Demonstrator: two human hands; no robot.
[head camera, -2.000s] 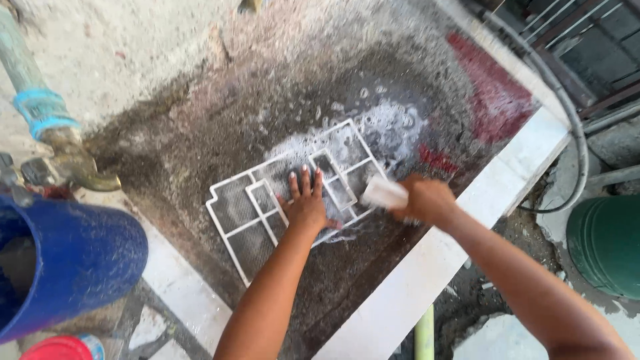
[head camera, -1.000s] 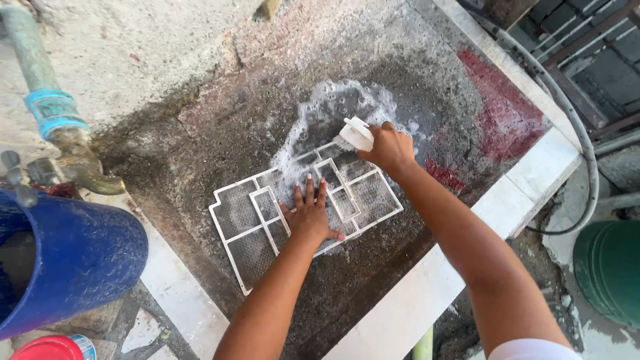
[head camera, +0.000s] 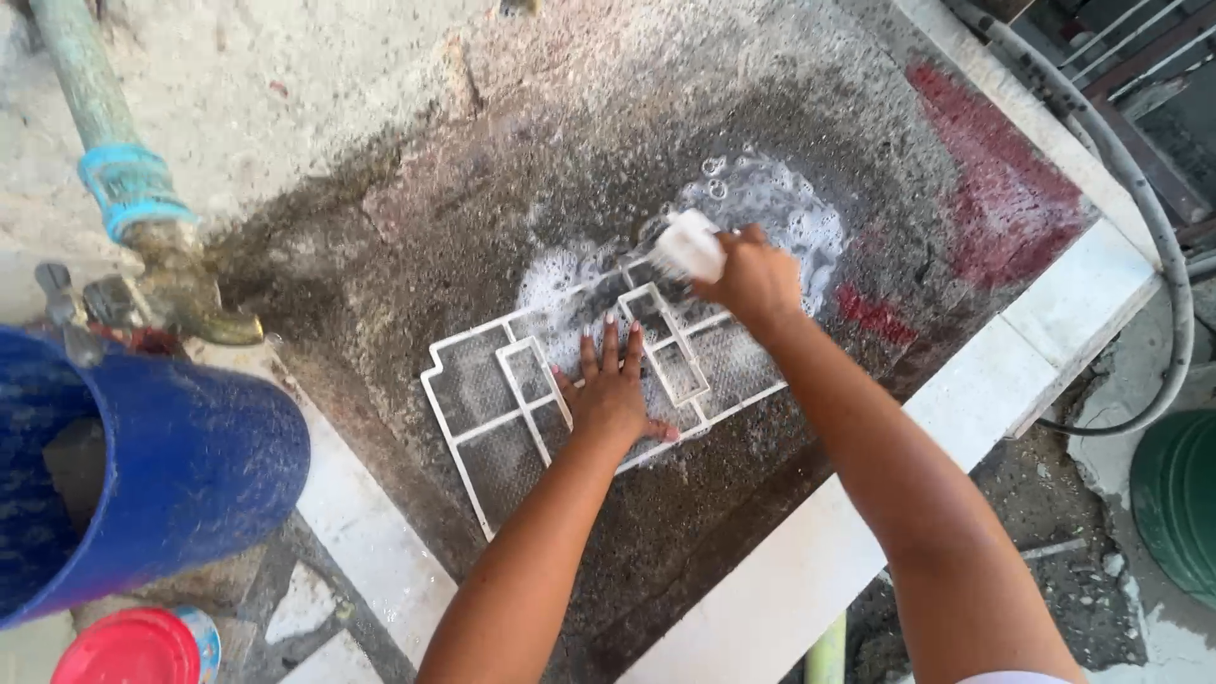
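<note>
A white plastic-framed mesh filter (head camera: 522, 413) lies flat on the wet concrete basin floor, with soap suds (head camera: 560, 285) over its upper part and more suds beyond it. My left hand (head camera: 611, 389) rests palm down on the filter's middle, fingers spread, gripping nothing. In my right hand (head camera: 760, 280) is a white scrubbing brush (head camera: 690, 245), somewhat blurred, at the filter's far edge. The brush's bristles point toward the left, and whether they touch the mesh cannot be told.
A brass faucet (head camera: 204, 309) on a pipe juts in at the left above a blue plastic bucket (head camera: 199, 475). Below it is a red lid (head camera: 128, 651). White tiles (head camera: 959, 380) edge the basin. A grey hose (head camera: 1164, 285) and a green container (head camera: 1183, 503) are at the right.
My right hand moved with the brush from the filter's right part to its far edge, and has since shifted slightly. My left hand stays on the filter. The suds have spread and shifted.
</note>
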